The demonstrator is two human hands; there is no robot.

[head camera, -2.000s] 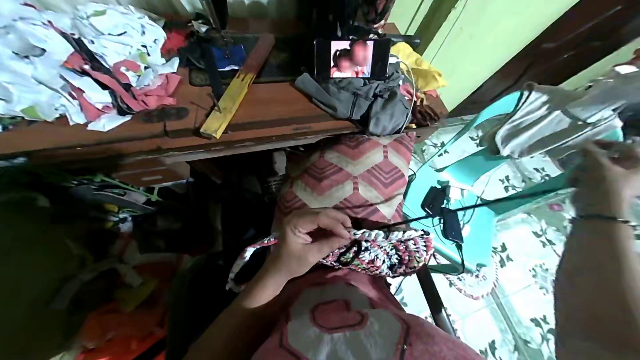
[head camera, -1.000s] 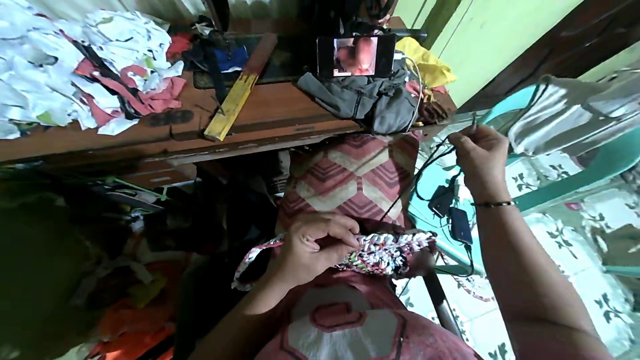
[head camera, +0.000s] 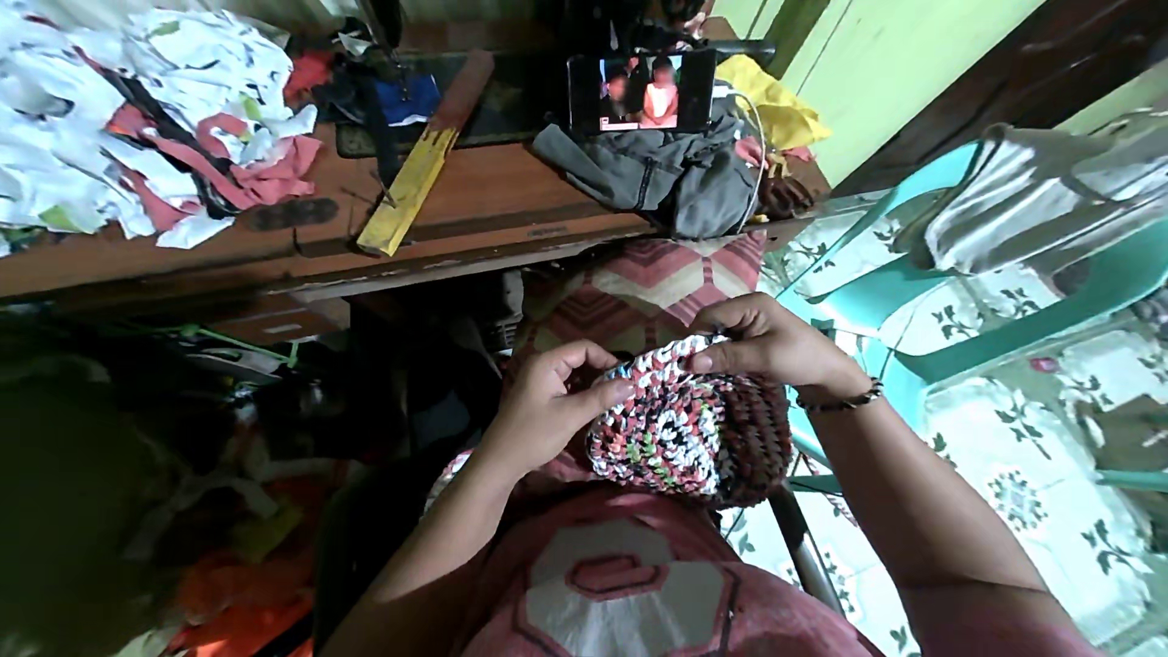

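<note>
A thick crocheted piece (head camera: 666, 429) in white, red, black and green, with a dark brown part at its right, lies over my lap. My left hand (head camera: 557, 401) pinches its upper left edge between thumb and fingers. At the upper right edge, my right hand (head camera: 762, 342) grips the same piece, thumb toward me. A small dark thing shows at the right fingertips, too small to identify. More of the crocheted work shows beside my left wrist, partly hidden by the forearm.
A wooden table (head camera: 493, 196) ahead carries a heap of fabric scraps (head camera: 173, 119), a yellow-painted wooden strip (head camera: 406, 196), grey cloth (head camera: 652, 164) and a phone (head camera: 641, 91) with a lit screen. A patterned cushion (head camera: 639, 283) lies beyond my hands. To the right, a turquoise plastic chair (head camera: 1031, 306) holds grey cloth.
My right hand, earlier out to the right with a dark strand stretched from the piece, has come in and now holds the piece's edge. The piece is held up more and shows more of its face.
</note>
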